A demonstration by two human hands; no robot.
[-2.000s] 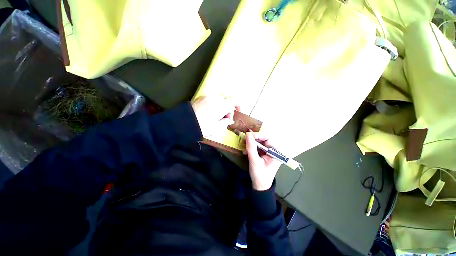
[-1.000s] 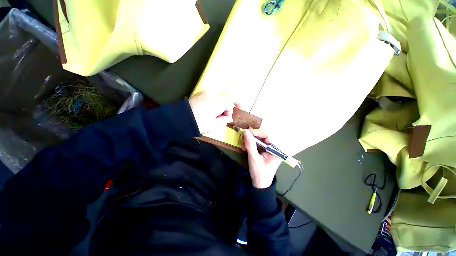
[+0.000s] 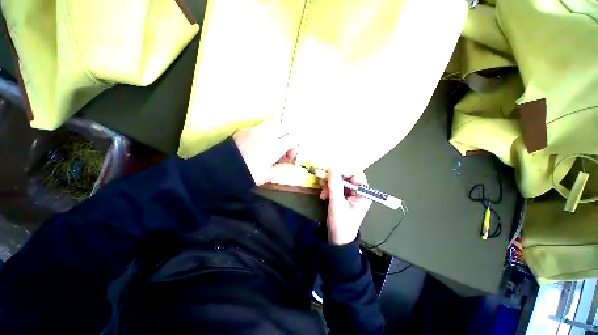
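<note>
A yellow tote bag (image 3: 328, 85), washed out white in the middle, lies on the table in front of me. My left hand (image 3: 265, 150) is on its lower part, with the fingers bent at the bag; whether they pinch it is too washed out to tell. My right hand (image 3: 345, 199) holds the white thread burner pen (image 3: 374, 195), its tip pointing left at the bag near my left fingers. A thin cord runs from the pen's end. The brown bottom trim (image 3: 292, 188) shows below the hands. The label patch cannot be made out.
Another yellow bag (image 3: 111, 46) lies at the upper left. A plastic-lined waste box (image 3: 115, 141) with thread scraps is at the left. Yellow bags (image 3: 557, 72) are heaped at the right. A small yellow-handled tool (image 3: 486, 222) lies by a black cord on the dark table (image 3: 419, 229).
The view has shifted, so the bags sit further left and higher. The tote bag's seam stands more upright, and the brown patch is no longer visible. My right hand still holds the pen.
</note>
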